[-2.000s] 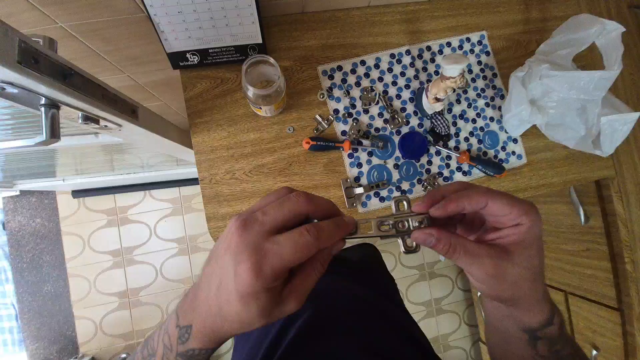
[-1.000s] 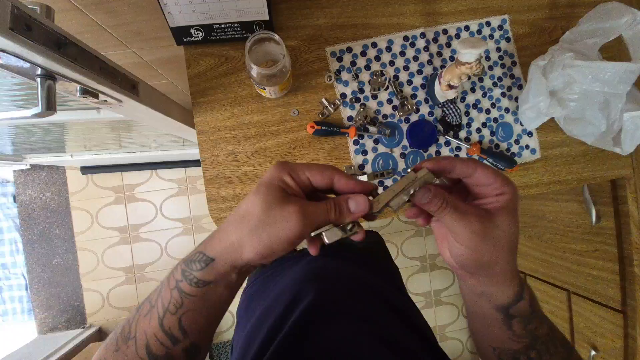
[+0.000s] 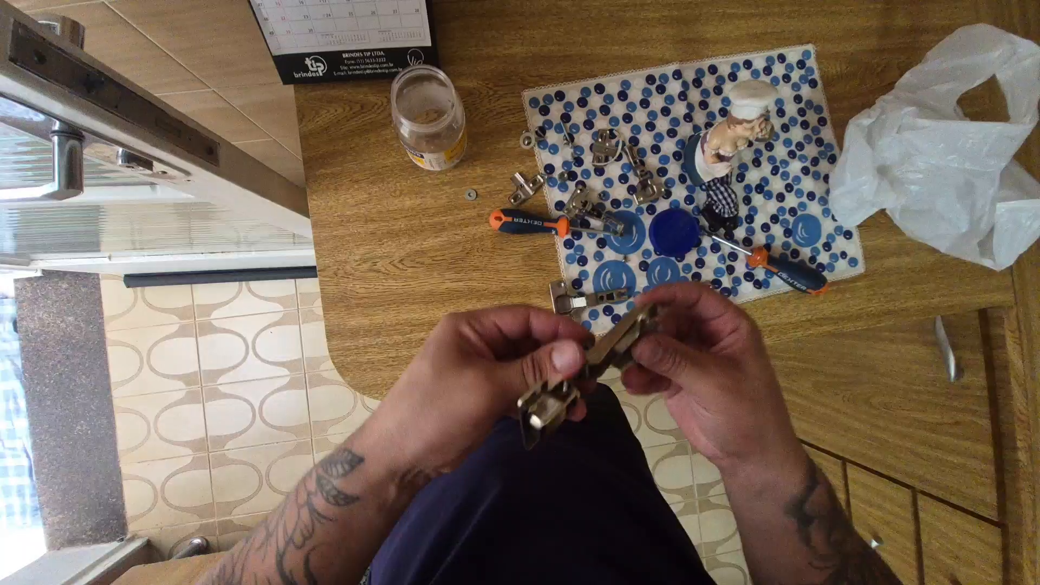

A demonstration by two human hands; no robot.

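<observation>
Between my two hands is a metal cabinet hinge [image 3: 616, 345], tilted, in front of the table edge. My left hand [image 3: 504, 357] pinches it near the cup end, which sticks out below the fingers. The other end is gripped by my right hand [image 3: 699, 366] between thumb and fingers. Just beyond the hands, another concealed hinge [image 3: 575, 301] lies at the near edge of a dotted cloth [image 3: 821, 162]. Several more hinges [image 3: 646, 180] lie on and beside the cloth, with a screwdriver [image 3: 528, 223] at their left and a second screwdriver [image 3: 784, 270] at the right.
A blue lid [image 3: 674, 232] and a chef figurine [image 3: 729, 138] are on the cloth. A clear jar [image 3: 429, 118] stands left of it, near a calendar [image 3: 349, 41] and a small washer [image 3: 471, 194]. A white plastic bag [image 3: 942, 154] lies at right. A door [image 3: 154, 130] stands at left.
The hinge, held level across both hands two seconds ago, is now tilted, its cup end low at my left hand. Both hands still hold it.
</observation>
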